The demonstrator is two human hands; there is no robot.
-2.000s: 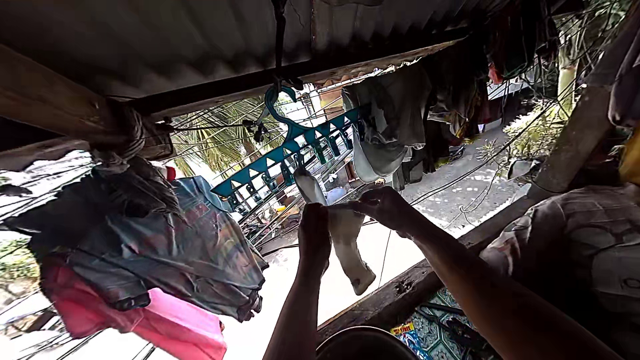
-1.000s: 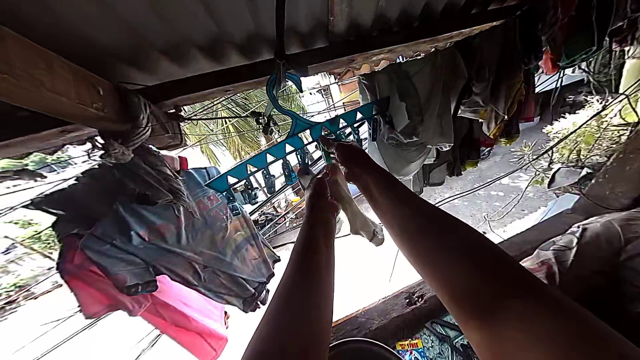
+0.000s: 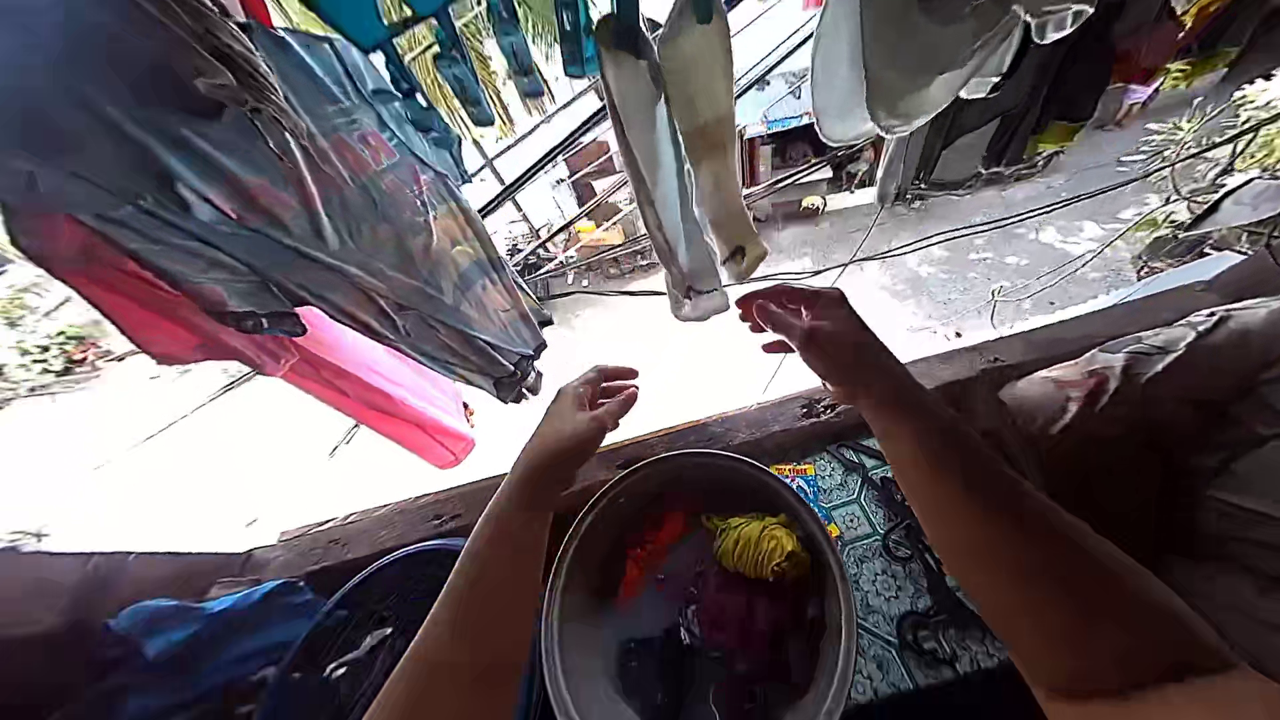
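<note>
Two pale socks, one (image 3: 665, 180) grey-white and one (image 3: 712, 130) beige, hang side by side from the teal plastic clip hanger (image 3: 455, 75) at the top. My right hand (image 3: 815, 335) is just right of the sock toes, fingers bent and apart, holding nothing. Lower and to the left, my left hand (image 3: 585, 420) is empty too, its fingers loosely spread. Below both hands stands a round metal pot (image 3: 700, 462) with wet laundry in it, including a twisted yellow cloth (image 3: 760, 546) and an orange-red one (image 3: 652, 550).
Dark shirts (image 3: 380, 220) and a pink garment (image 3: 380, 385) hang at left. A wooden ledge (image 3: 740, 430) runs beyond the pot. Lower left are a dark basin (image 3: 350, 620) and blue cloth (image 3: 220, 630). More clothes hang upper right; a colourful packet (image 3: 800, 485) lies by the pot.
Both hands have let go of the sock, which now hangs from the hanger, and have come down below it. The view has tilted down, bringing the pot into sight.
</note>
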